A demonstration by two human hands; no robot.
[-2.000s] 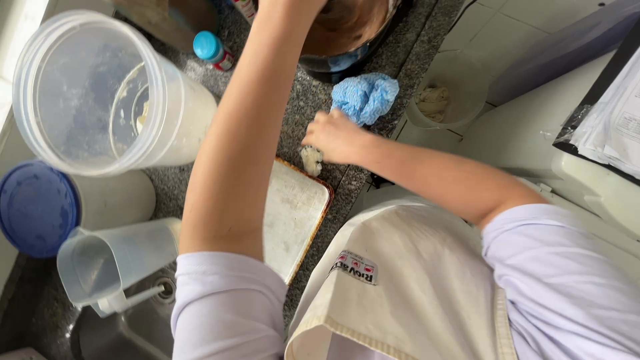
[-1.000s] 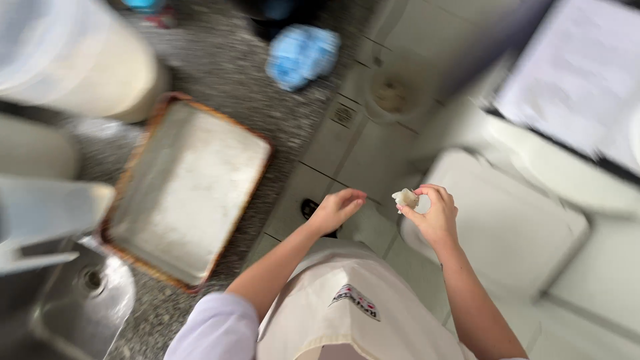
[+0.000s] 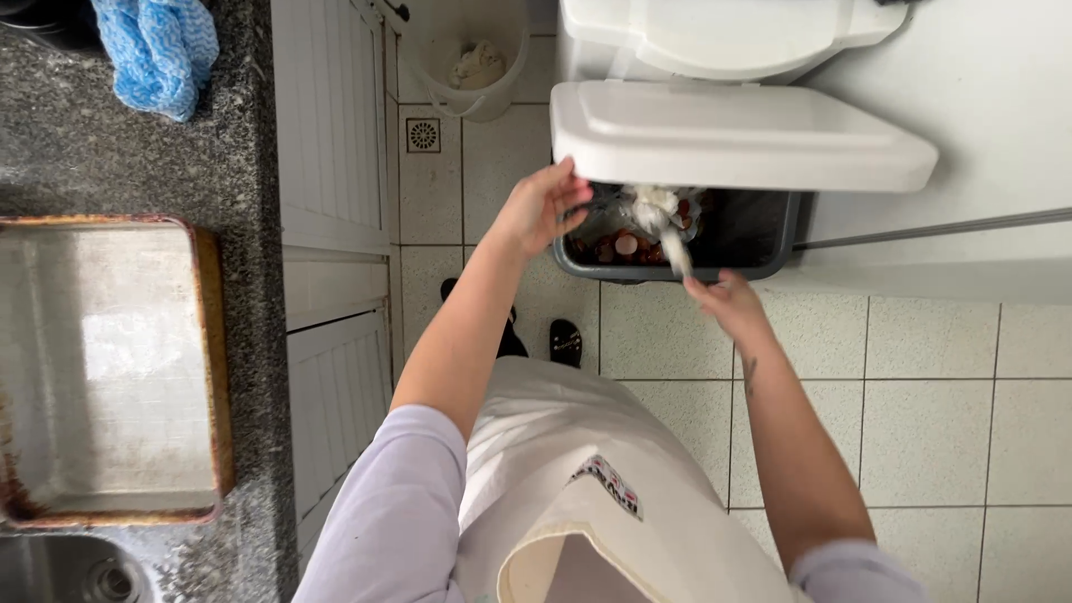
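Note:
My left hand (image 3: 548,205) grips the left edge of a white bin lid (image 3: 745,138), which is tilted up. Beneath it is a dark grey waste bin (image 3: 687,273) with eggshells (image 3: 626,244) and other waste inside. Over the bin's near rim, my right hand (image 3: 729,303) has its fingertips at a blurred whitish piece (image 3: 675,253); whether it is pinched or falling cannot be made out. A pale lump (image 3: 651,205) lies or drops beyond it, under the lid.
On the granite counter (image 3: 243,335) at left are a metal baking tray (image 3: 219,360), a blue cloth (image 3: 163,54) and a sink (image 3: 50,569). A white bucket (image 3: 481,105) holding a cloth stands on the tiled floor (image 3: 796,435) near a drain (image 3: 423,135). My feet are below.
The bin lid, closed a second ago, is now raised by my left hand. My right hand has moved from above the apron to the bin's rim. The view has turned from the counter towards the bin.

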